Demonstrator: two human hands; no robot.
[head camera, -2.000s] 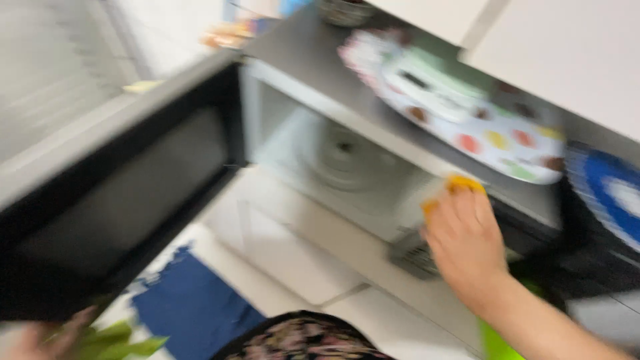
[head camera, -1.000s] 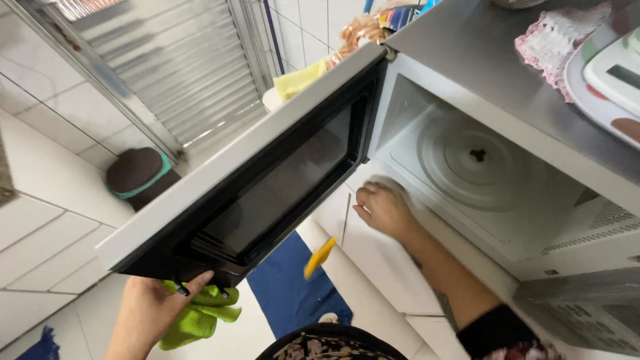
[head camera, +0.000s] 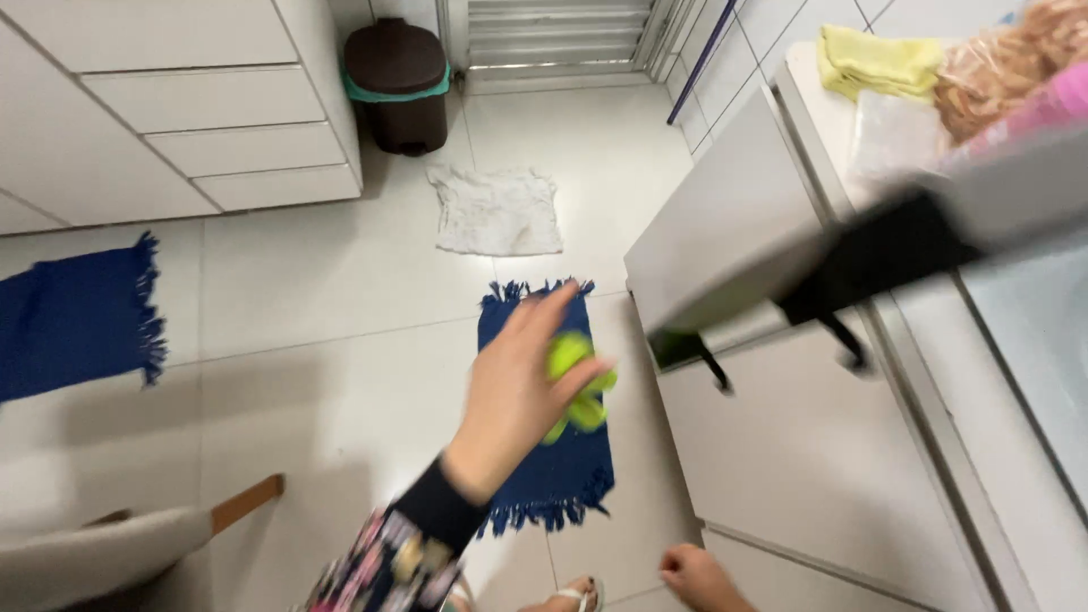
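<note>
My left hand (head camera: 514, 387) reaches out at centre with fingers and thumb spread. A bright green cloth (head camera: 586, 412), blurred, shows beyond the thumb, over the blue fringed rug (head camera: 552, 476); it looks apart from the fingers, though contact is partly hidden. My right hand (head camera: 697, 578) is at the bottom edge, its fingers curled in a fist and nothing visible in it. To the right of my left hand, the microwave door (head camera: 875, 246) appears edge-on and blurred, with two dark latch hooks.
White cabinet fronts (head camera: 816, 433) rise at right below a counter with a folded yellow cloth (head camera: 880, 64). A brown pedal bin (head camera: 397, 85), a white floor cloth (head camera: 497, 212) and another blue rug (head camera: 76, 319) stand or lie farther off. A chair (head camera: 102, 552) is at lower left.
My left hand has left the microwave door's edge and its fingers have spread; the green cloth was in it before. The yellow item seen in mid-air is out of view. The view has swung left.
</note>
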